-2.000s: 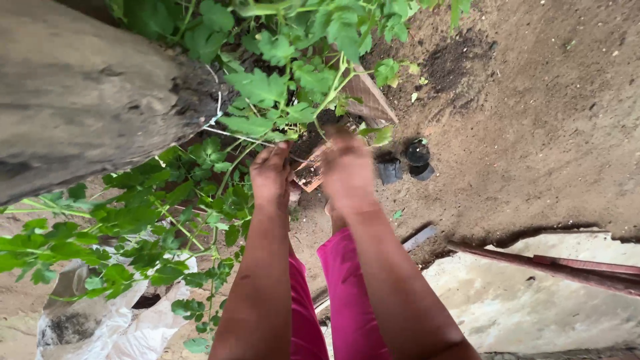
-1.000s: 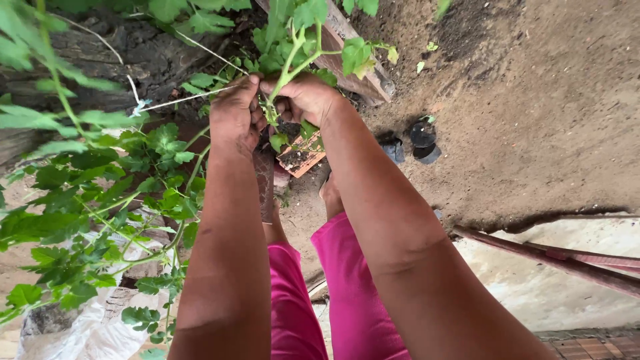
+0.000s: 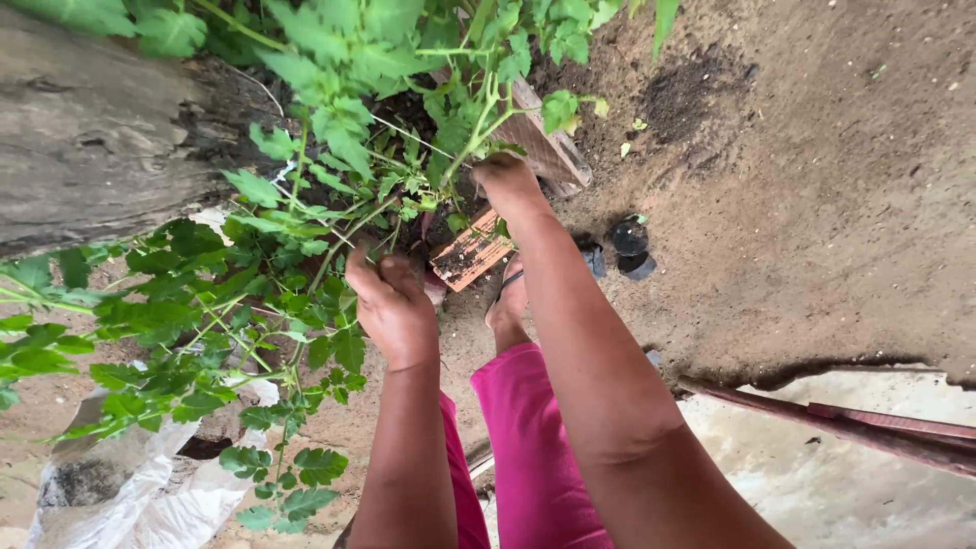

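Note:
A light string point(image 3: 412, 136) runs among the stems of a leafy green plant point(image 3: 343, 122). My left hand point(image 3: 393, 305) is at the lower end of one string stretch, thumb and fingers curled close together; the string meets its fingertips. My right hand point(image 3: 509, 187) is up and to the right, beside a pale branching stem point(image 3: 480, 133), where the other stretch reaches its fingers. Its fingertips are partly hidden, with the fingers bent inward. Between and below the hands lies an orange brick point(image 3: 473, 248) with soil on it.
A thick weathered log point(image 3: 99, 137) lies at the left. A wooden board point(image 3: 545, 141) stands behind my right hand. Small black pots point(image 3: 630, 238) sit on the soil. Clear plastic sheeting point(image 3: 160, 496) is at lower left, reddish bars point(image 3: 839, 427) at lower right.
My hands, together at the stem one second ago, are now apart, the left one lower and the right one beside the stem. The view has shifted.

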